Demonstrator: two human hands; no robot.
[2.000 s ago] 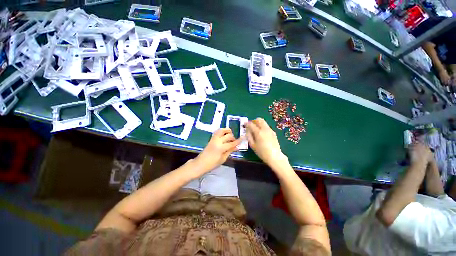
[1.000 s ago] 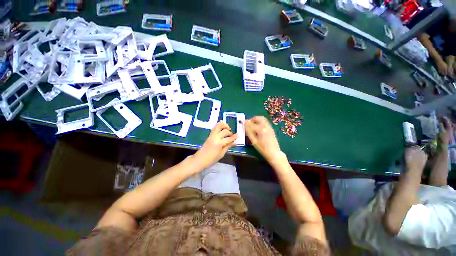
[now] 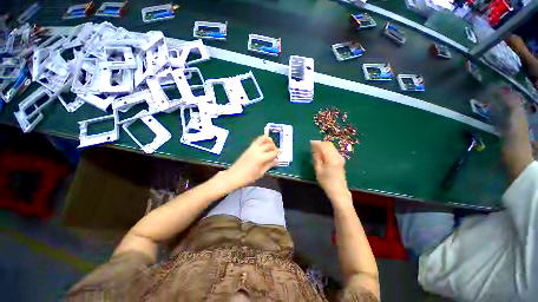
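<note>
A white plastic frame (image 3: pixel 285 145) lies at the front edge of the green bench in front of me and seems to rest on another frame. My left hand (image 3: pixel 259 158) holds it at its left side. My right hand (image 3: pixel 328 163) is to the right of the frame, apart from it, just below the pile of copper contacts (image 3: pixel 336 131). Its fingers are bent together; whether they pinch a contact is too small to tell. A neat stack of white frames (image 3: pixel 301 79) stands behind, by the pale metal strip.
A tangled heap of white frames (image 3: pixel 112 71) covers the left. Part-assembled units (image 3: pixel 264 44) lie spaced on the dark belt. A dark slim tool (image 3: pixel 460 160) lies at right near a neighbour's raised arm (image 3: pixel 514 138). A red stool (image 3: pixel 386 227) is below the bench.
My right hand has moved right, off the frame toward the contacts. The loose frame just left of my work is gone from its place. The neighbour's arm has reached toward the belt, and belt units have shifted right.
</note>
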